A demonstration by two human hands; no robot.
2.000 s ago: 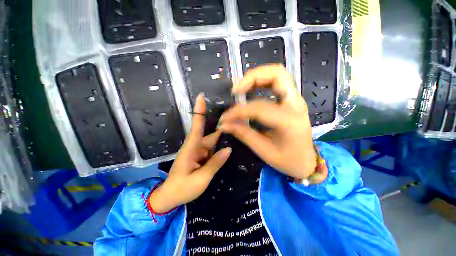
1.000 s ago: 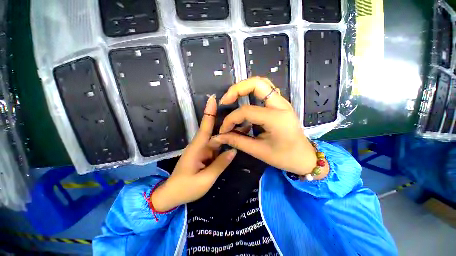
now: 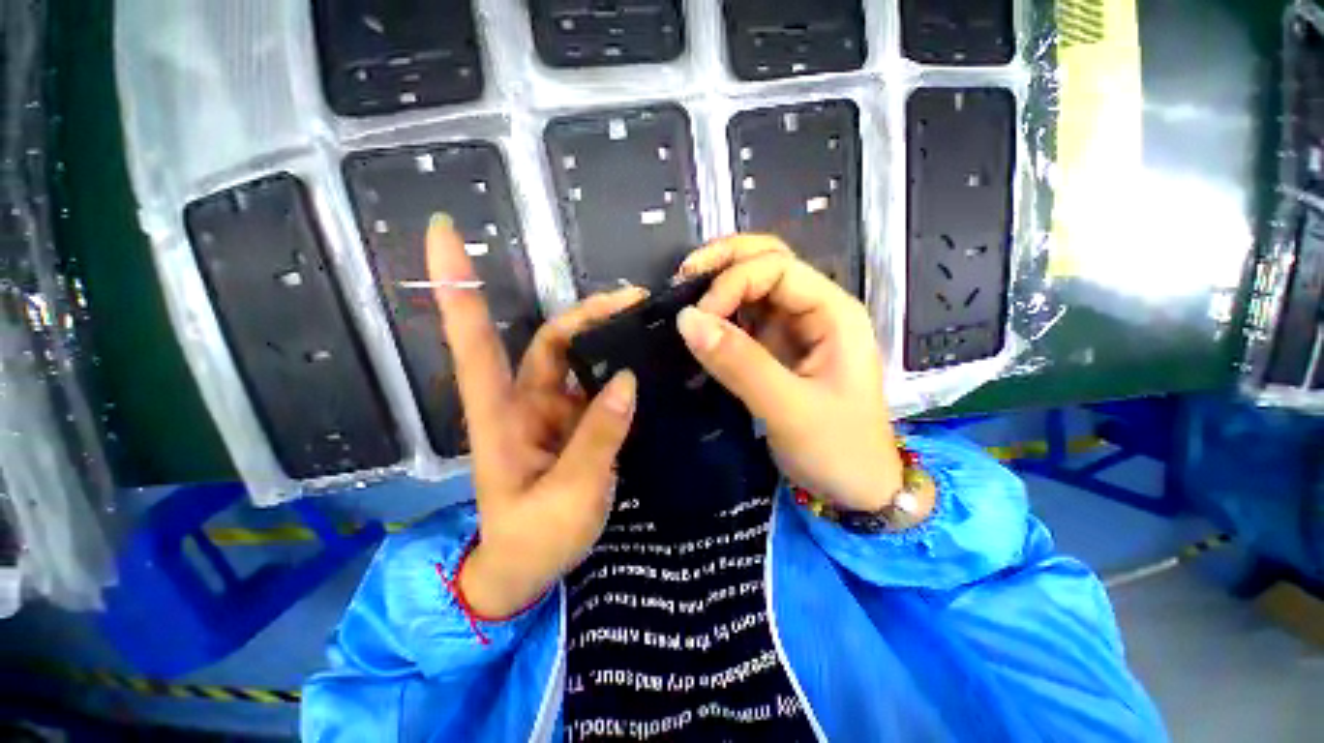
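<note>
A black phone housing [image 3: 661,356] is held tilted in front of the black shirt; its lower part is hard to see against the shirt. My left hand [image 3: 530,450] grips its left edge with thumb and fingers, the index finger stretched up. A thin strip [image 3: 439,285] lies across that raised finger and looks pale. My right hand [image 3: 799,363] grips the housing's upper right edge with thumb and fingers. A clear blister tray [image 3: 317,247] behind the hands holds two rows of black housings, such as the one at the right [image 3: 958,218].
A pale yellow liner sheet [image 3: 1092,160] lies right of the tray on the green bench [image 3: 1067,363]. Another tray [image 3: 1292,290] shows at the far right. Crinkled clear plastic [image 3: 58,363] is at the left edge. A blue stool [image 3: 240,559] stands below the bench at left.
The left index finger has swung left, and the strip on it now looks pale instead of dark. The right hand's fingertips have moved from beside the left hand onto the housing, which has come up into clearer view.
</note>
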